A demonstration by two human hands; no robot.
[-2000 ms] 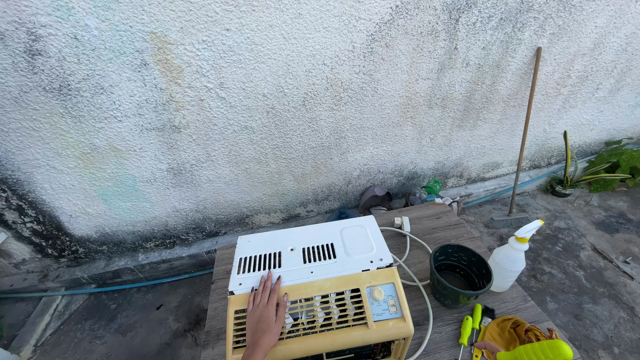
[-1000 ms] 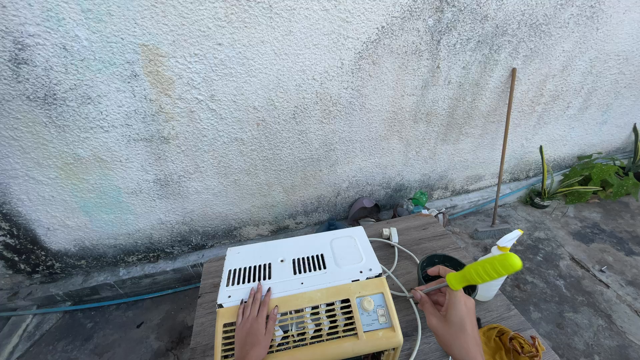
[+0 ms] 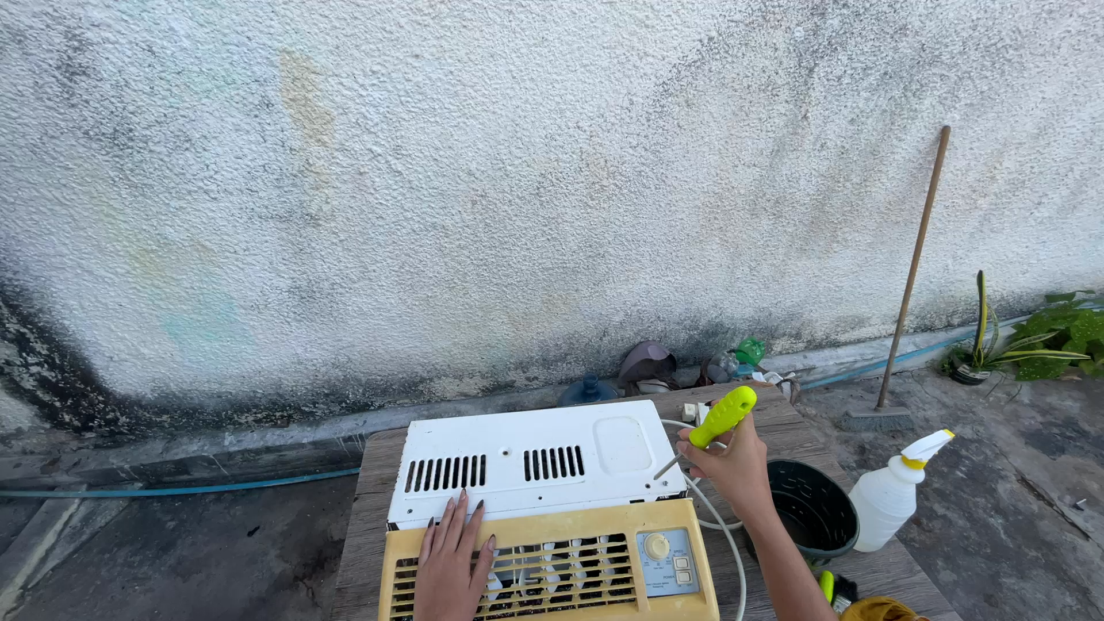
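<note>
A window air conditioner with a white metal casing [image 3: 552,448] and a yellowed plastic front grille [image 3: 673,517] lies on a wood-look table [image 3: 379,474]. Flat on the grille's upper left part rests my left hand [image 3: 453,561], fingertips reaching the casing's edge and holding nothing. My right hand [image 3: 733,461] grips a screwdriver by its lime-green handle [image 3: 724,417]. Its shaft slants down to the left, the tip at the casing's right front corner, close to a small hole or screw; whether it touches is unclear. The control panel [image 3: 669,562] has a knob and buttons.
Right of the unit stand a dark plastic pot [image 3: 806,517] and a white spray bottle [image 3: 886,500]. A white power cord [image 3: 733,552] loops behind my right wrist. An orange-yellow cloth [image 3: 880,609] lies at the bottom edge. A broom [image 3: 914,276] leans on the rough wall; potted plants [image 3: 970,366] stand beyond.
My right hand, first near the tools and cloth, lifted the lime-green screwdriver and has brought it over to the casing's right corner. My left hand stays on the grille.
</note>
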